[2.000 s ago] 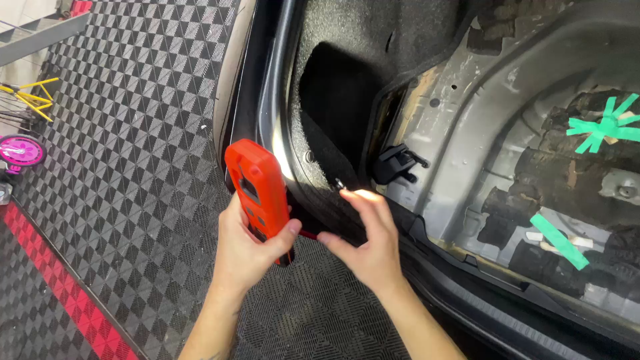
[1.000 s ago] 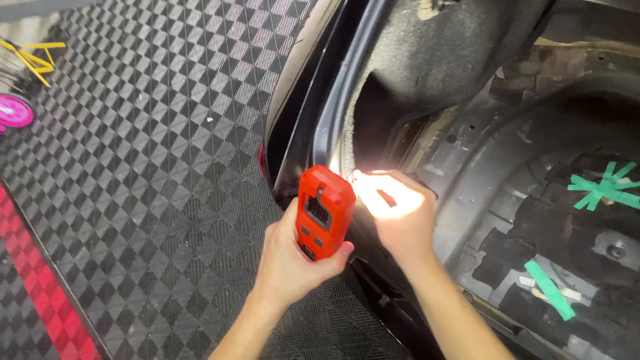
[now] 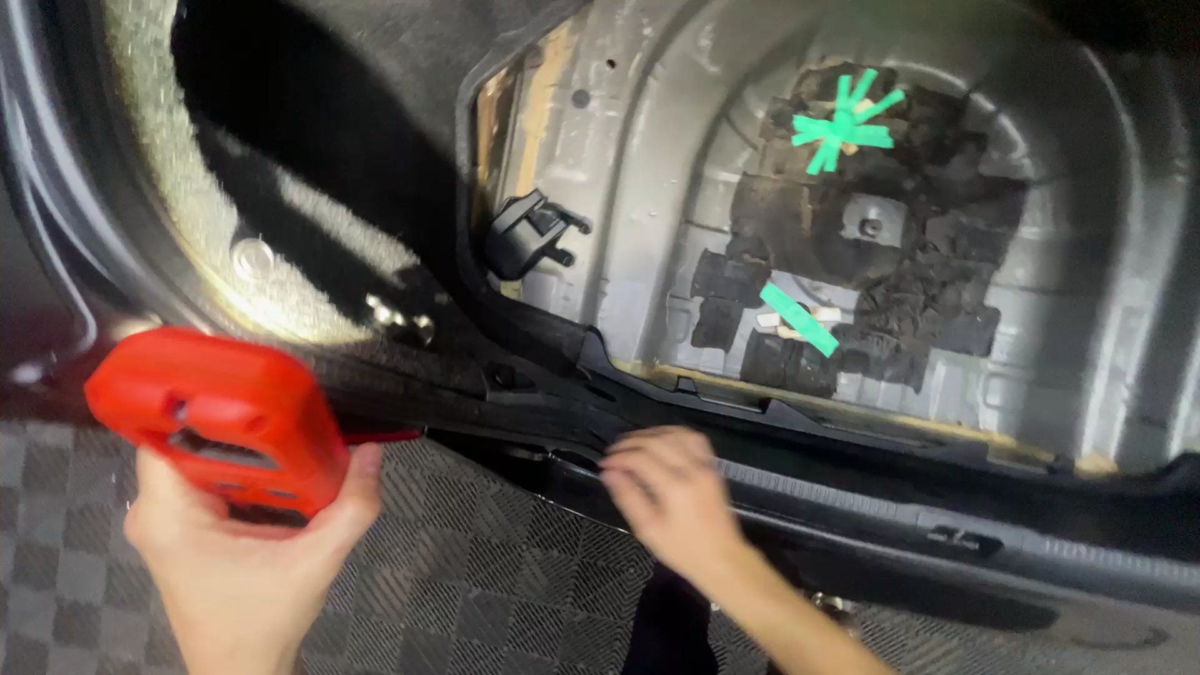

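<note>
My left hand (image 3: 253, 562) grips a red handheld work light (image 3: 225, 412) at the left, near the corner of a car's trunk opening. A thin red rod with a dark tip (image 3: 389, 436) sticks out to the right beside the light and my thumb; how it is held cannot be told. My right hand (image 3: 670, 492) rests at the black trunk sill (image 3: 844, 497) with its fingers bent; whether they hold anything is hidden. Small shiny metal fittings (image 3: 401, 319) sit on the grey carpet side trim (image 3: 216, 225), which is brightly lit. A clear round clip (image 3: 253, 258) is in that trim.
The bare metal trunk floor (image 3: 647, 187) has dark damping pads (image 3: 937, 234) and green tape strips (image 3: 844, 127). A black plastic bracket (image 3: 534, 234) stands at the trim's edge. A latch slot (image 3: 966, 537) is in the sill. Textured floor tiles (image 3: 450, 581) lie below the car.
My right hand has left the side trim's edge, where it was beside the light, and is now at the sill farther right. The light remains in my left hand. The view has swung toward the trunk.
</note>
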